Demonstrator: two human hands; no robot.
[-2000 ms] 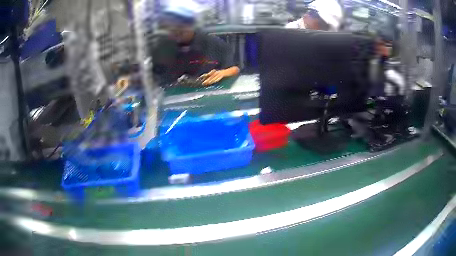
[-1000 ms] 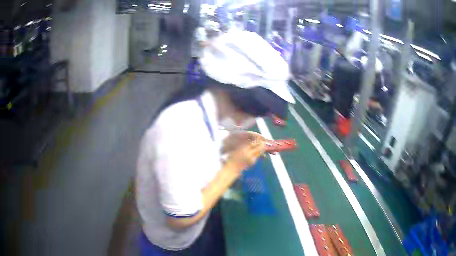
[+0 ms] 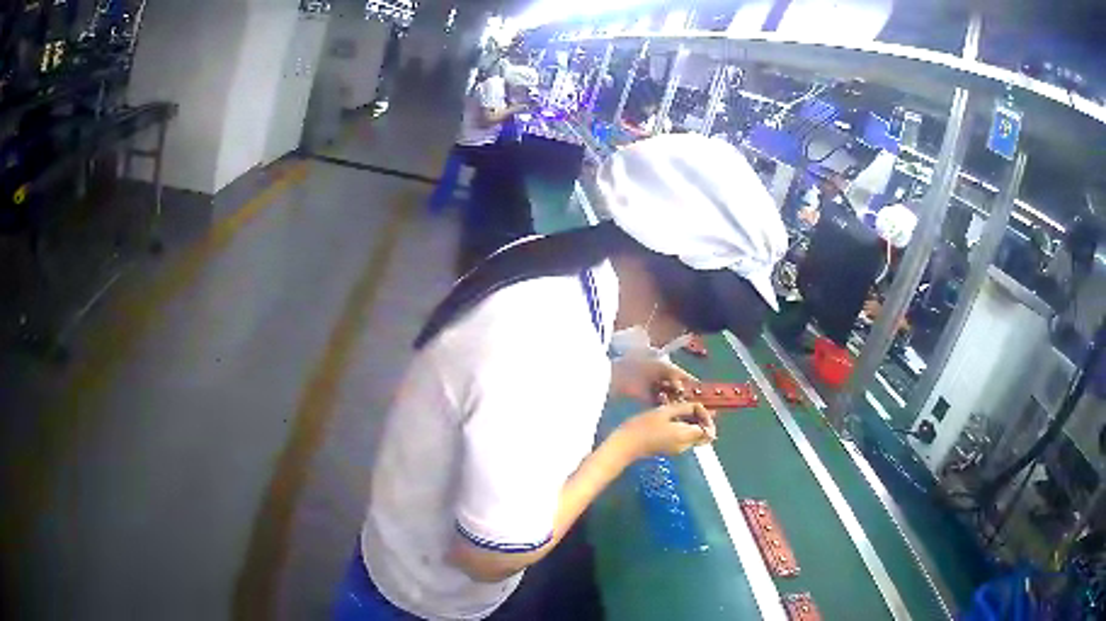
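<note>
Neither of my hands is in view. Nearest in front of me, another person in a white cap and white shirt leans over the line. That person's hands hold a red-brown fixture [image 3: 723,396] with small round components in a row. A blue sheet [image 3: 667,503] lies on the green work surface [image 3: 621,546] below those hands. Another red-brown fixture [image 3: 770,537] lies on the green lane beyond the nearest white strip, and part of one more [image 3: 802,607] shows at the bottom edge.
A red bin [image 3: 831,362] stands at the far side of the line. Metal posts [image 3: 912,261] and a dark monitor [image 3: 839,257] stand beyond it. Blue material [image 3: 1016,597] is at the lower right. A grey floor [image 3: 243,364] runs along the left. Other people are farther back.
The view has swung from the blue bins and monitor to the neighbouring person. Since the second frame, that person appears farther right, and fewer fixtures show at the bottom.
</note>
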